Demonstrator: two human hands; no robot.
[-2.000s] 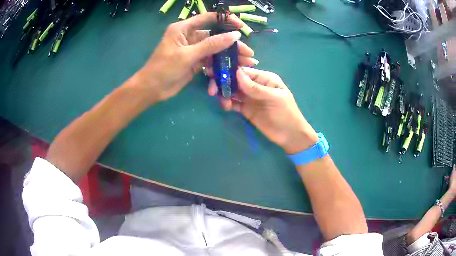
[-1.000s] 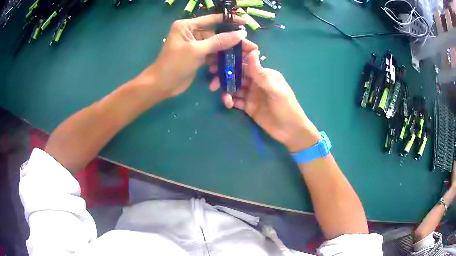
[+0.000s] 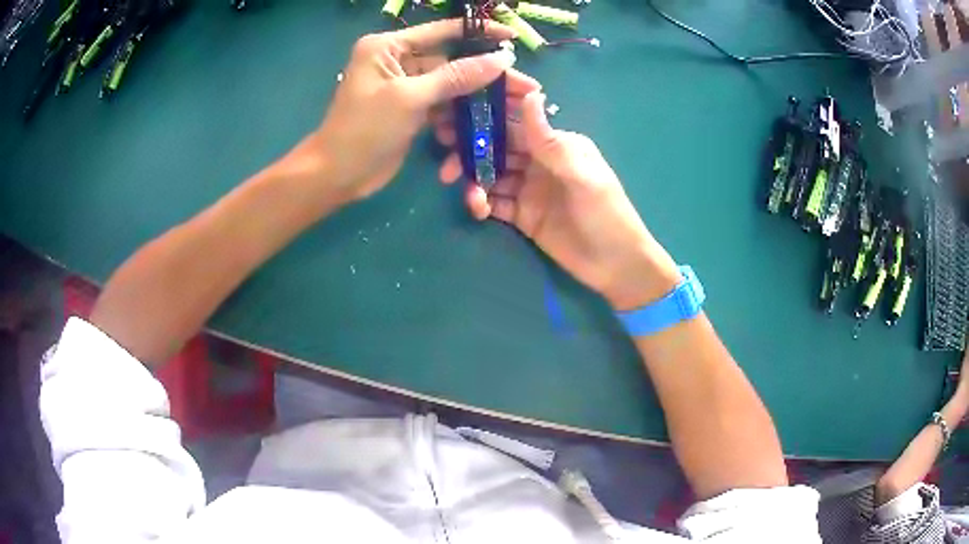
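Note:
A black elongated device housing (image 3: 483, 122) is held upright over the table, with a narrow circuit strip showing and a bright blue light on it. My left hand (image 3: 398, 101) grips its upper part between thumb and fingers. My right hand (image 3: 553, 175) holds its lower right side, with fingertips behind and below it and the thumb raised. A black stub with thin reddish wires shows at its top end, partly cut off by the picture's edge. Lime-green battery cells (image 3: 521, 29) lie just behind it.
Black units with green cells lie clustered at right (image 3: 818, 175) and far left (image 3: 101, 53). A black cable (image 3: 701, 45) runs to pale coiled cable (image 3: 877, 32). A gridded panel (image 3: 944, 276) stands far right. Another person's arm (image 3: 922, 452) is at lower right. The table's curved edge (image 3: 425, 401) is near me.
My right thumb has lifted off the housing's front since two seconds ago. Both hands still hold it in nearly the same place. The view has shifted slightly.

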